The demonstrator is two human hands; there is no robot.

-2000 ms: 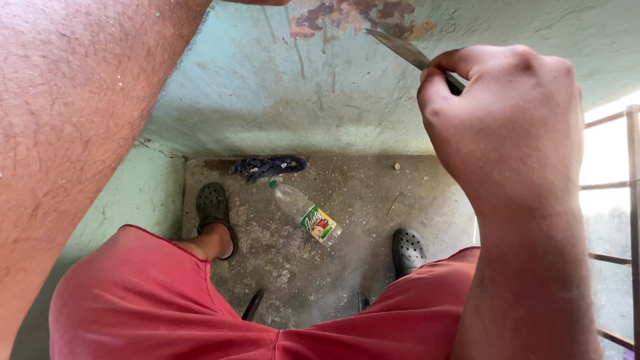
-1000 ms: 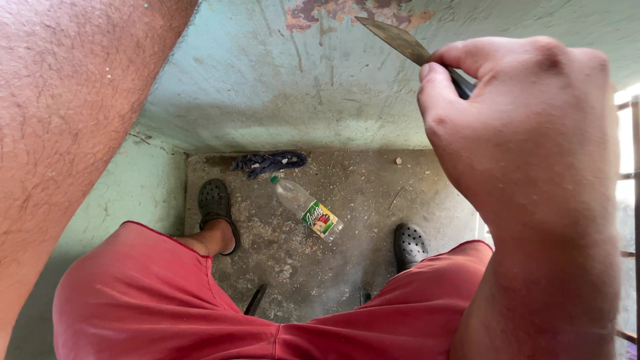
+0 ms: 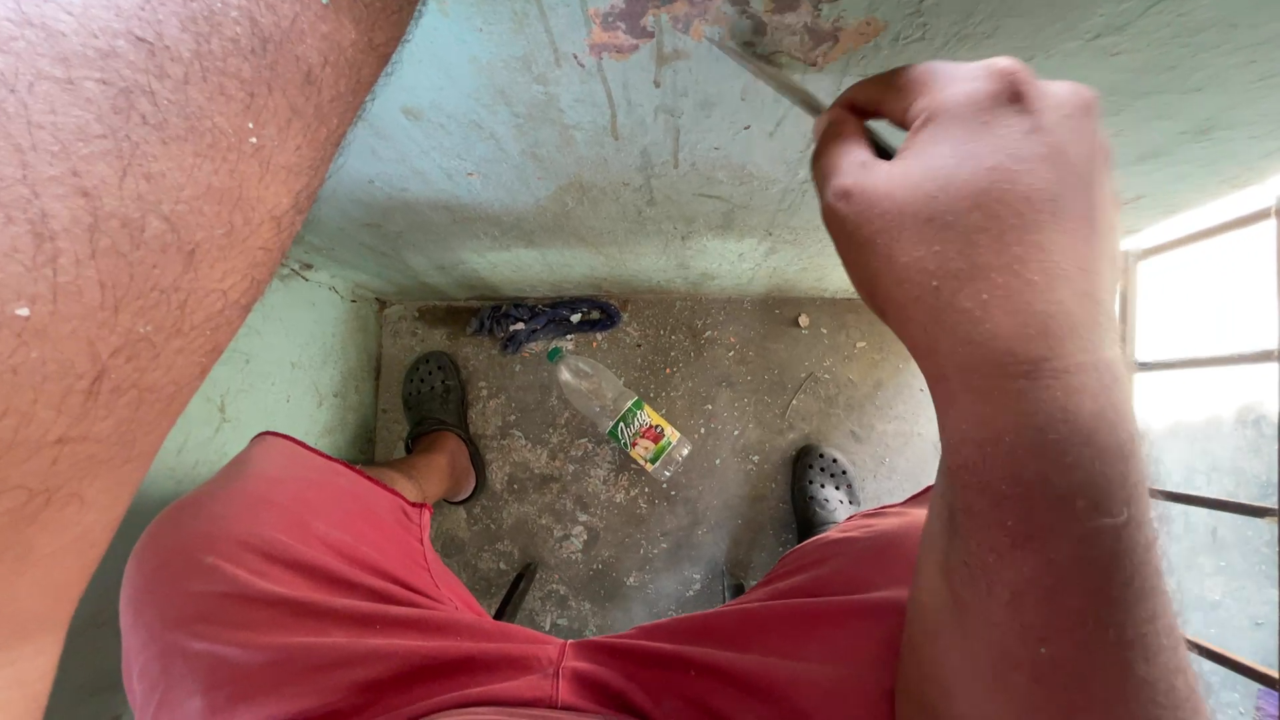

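My right hand (image 3: 970,190) grips a knife-like scraper with a pointed metal blade (image 3: 770,80), its dark handle mostly hidden in my fingers. The blade points up and left, with its tip at the lower edge of a bare patch (image 3: 830,40) on the painted wall; whether it touches cannot be told. Around that patch, brownish and pink layers show through the pale blue-green paint (image 3: 520,130). My left forearm stretches across the upper left, and the left hand lies beyond the top of the view.
On the concrete floor (image 3: 720,370) lie an empty plastic bottle (image 3: 595,385), a dark blue cloth (image 3: 550,322) and scattered paint chips. My feet wear dark clogs (image 3: 435,390). A metal-barred opening (image 3: 1205,360) is at the right, a side wall (image 3: 300,360) at the left.
The right hand and blade have shifted about the lower edge of the bare patch, and the blade's angle has turned. The bottle and cloth have stayed where they were.
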